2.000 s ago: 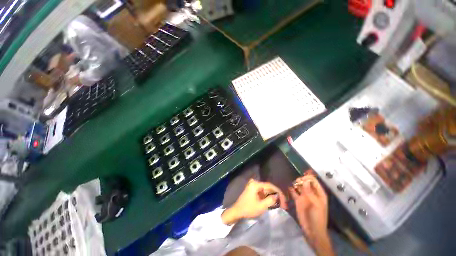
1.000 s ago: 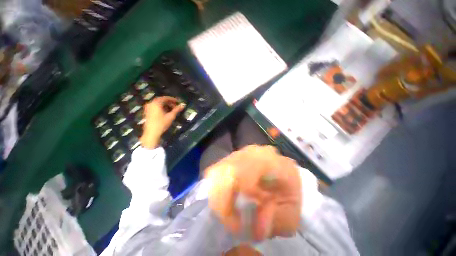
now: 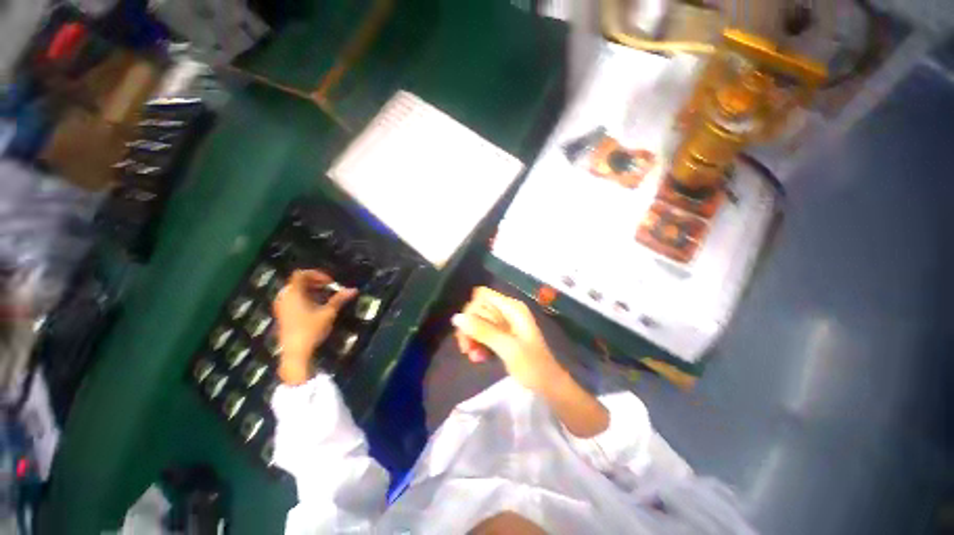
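Note:
The black parts tray (image 3: 303,225) lies on the green bench, with silver-cream units in its left and lower pockets and dark pockets at its upper right. My left hand (image 3: 305,316) is over the tray, thumb and fingers pinched on a small unit (image 3: 335,289) at a pocket. Whether the unit touches the tray is too blurred to tell. My right hand (image 3: 496,332) is above my lap, right of the tray, fingers curled with the tips together. A tiny pale spot shows at its fingertips, too blurred to tell whether it is a part.
A white small-parts sheet (image 3: 427,178) lies beyond the tray. The white machine (image 3: 565,225) stands at right, with orange fixture nests (image 3: 672,232) under a gold-yellow column (image 3: 706,141). A black object (image 3: 195,499) is at lower left. Another dark tray (image 3: 157,178) lies at upper left.
My left hand went from above my lap to the tray and stays there. My right hand rose close to the camera, then lowered towards my lap. The view has shifted and turned.

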